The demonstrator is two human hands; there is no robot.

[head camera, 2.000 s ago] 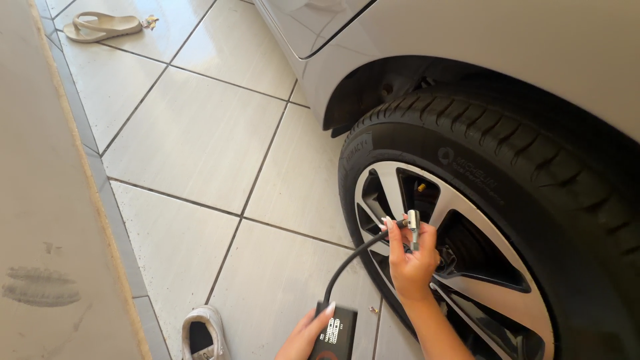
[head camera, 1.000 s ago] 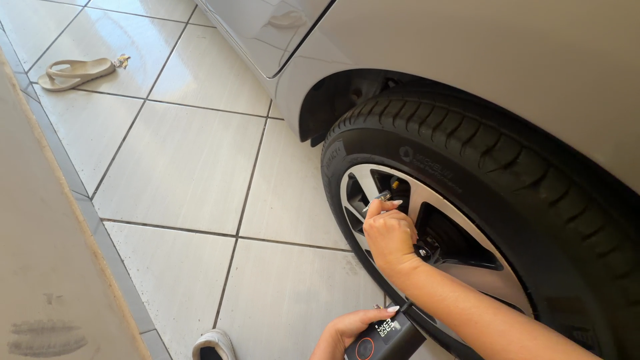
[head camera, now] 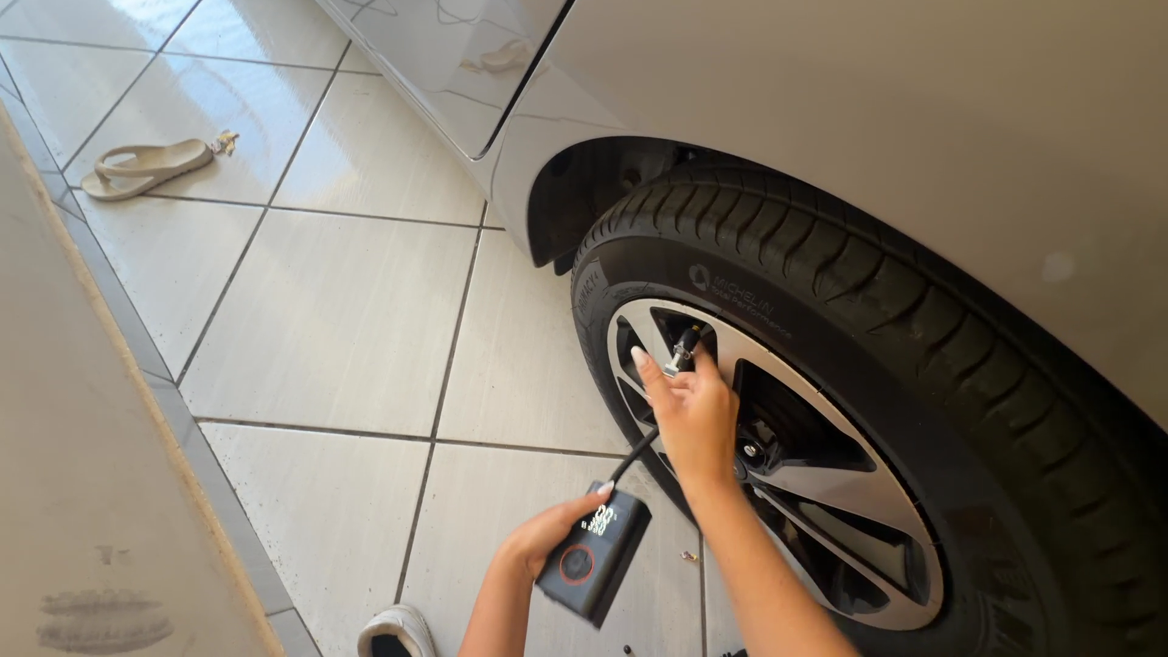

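Note:
My left hand (head camera: 547, 534) is closed around a black portable tire inflator (head camera: 595, 557), whose lit display faces up beside a round button with a red ring. A black air hose (head camera: 635, 454) runs from its top end to behind my right hand (head camera: 693, 401). Between the thumb and fingers of that hand is a metal hose chuck (head camera: 680, 351) at the valve area near the rim. The chuck points at the valve; whether it is locked on cannot be told. Around it are the silver and black alloy wheel (head camera: 821, 482) and the Michelin tire (head camera: 876, 338).
The car's silver body panel (head camera: 821, 109) arches over the tire. On the tiled floor (head camera: 338, 319) lie a beige flip-flop (head camera: 151, 169) at upper left and a light shoe (head camera: 398, 630) at the bottom. A small black cap-like piece (head camera: 628, 650) lies near the bottom edge. A pale ledge (head camera: 82, 411) borders the left.
The chuck, held up in front of the wheel two seconds ago, is now at the valve area inside the rim. My left hand holds the inflator higher in view, with its display and button showing.

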